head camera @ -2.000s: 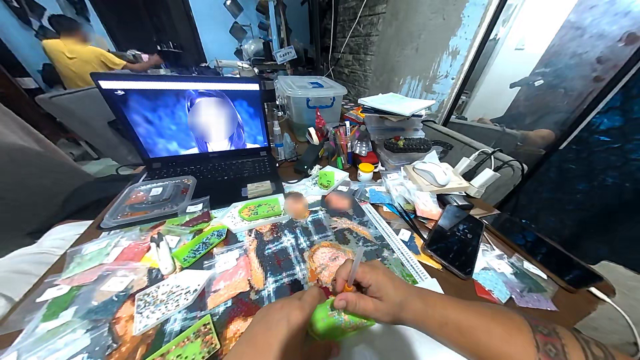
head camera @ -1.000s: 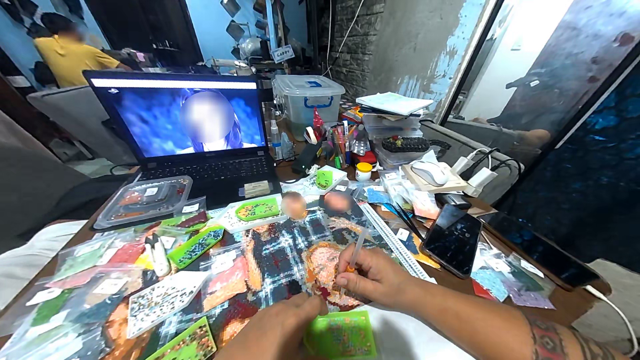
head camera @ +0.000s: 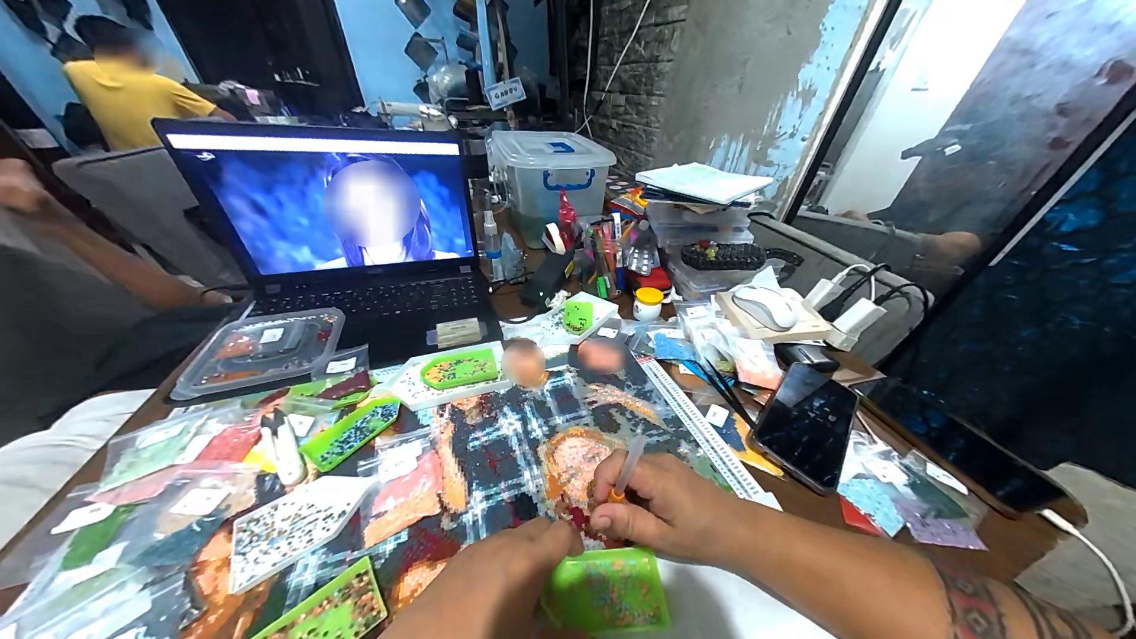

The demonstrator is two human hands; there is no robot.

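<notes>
My right hand (head camera: 652, 501) pinches a diamond-painting applicator pen (head camera: 628, 469) with a clear barrel and orange grip, its tip at the canvas. Close beside it, my left hand (head camera: 506, 564) rests over the canvas, fingertips nearly meeting the right ones; whether it grips the tray is hidden. A green bead tray (head camera: 608, 593) with scattered beads lies just below both hands. The diamond-painting canvas (head camera: 501, 453) shows a plaid pattern and orange and pink patches. Around it are a white bead tray (head camera: 297, 528) and green bead trays (head camera: 351, 433).
A laptop (head camera: 373, 302) stands at the back left, by a clear lidded container (head camera: 262, 351). A white ruler (head camera: 701, 426), black tweezers (head camera: 728, 389) and a phone (head camera: 806, 426) lie right. Bead bags (head camera: 160, 453) cover the left. A person in yellow (head camera: 124, 102) is behind; another person's arm (head camera: 106, 248) shows left.
The green tray was in my left hand over the canvas two seconds ago; it now lies flatter below my hands. Another person's arm has appeared at the left.
</notes>
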